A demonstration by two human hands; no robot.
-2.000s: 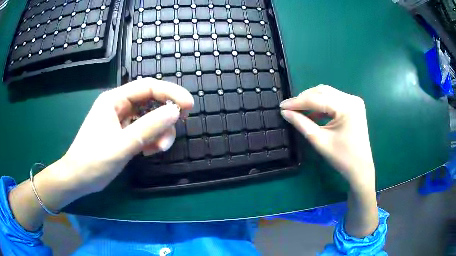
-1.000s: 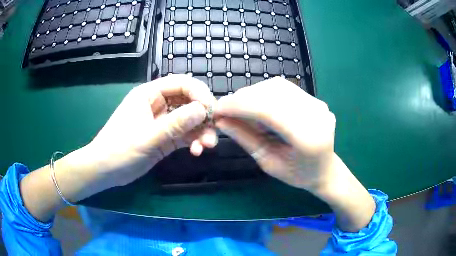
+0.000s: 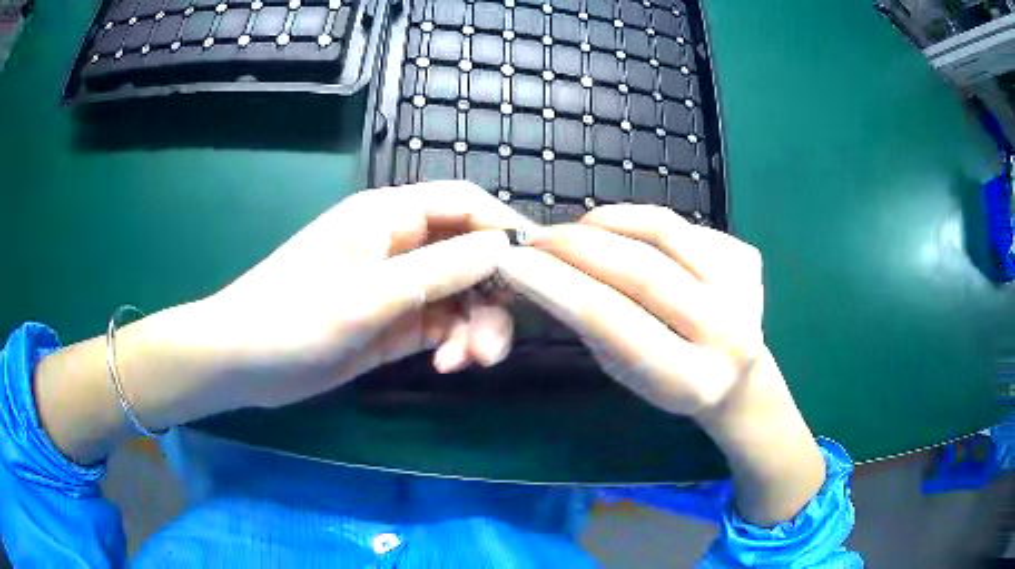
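Note:
My left hand (image 3: 378,295) and my right hand (image 3: 646,295) meet fingertip to fingertip over the main black pocketed tray (image 3: 557,128). A tiny dark component with a silvery glint (image 3: 520,236) is pinched between them. More small pieces (image 3: 493,285) show at my left fingers, partly hidden. The tray has a raised rim and pale dots at its pocket corners. My hands cover its near part, so the pockets there are mostly hidden.
A second black pocketed tray (image 3: 223,58) lies at the upper left, beside the main one. Both are on a green bench (image 3: 851,256) with a curved near edge. A bright blue item (image 3: 999,211) is at the right edge. Metal-framed equipment (image 3: 966,47) shows at the upper right.
My right hand has come from the tray's right rim to my left fingers. Both hands now pinch a tiny piece together. The trays sit higher and further right in the view.

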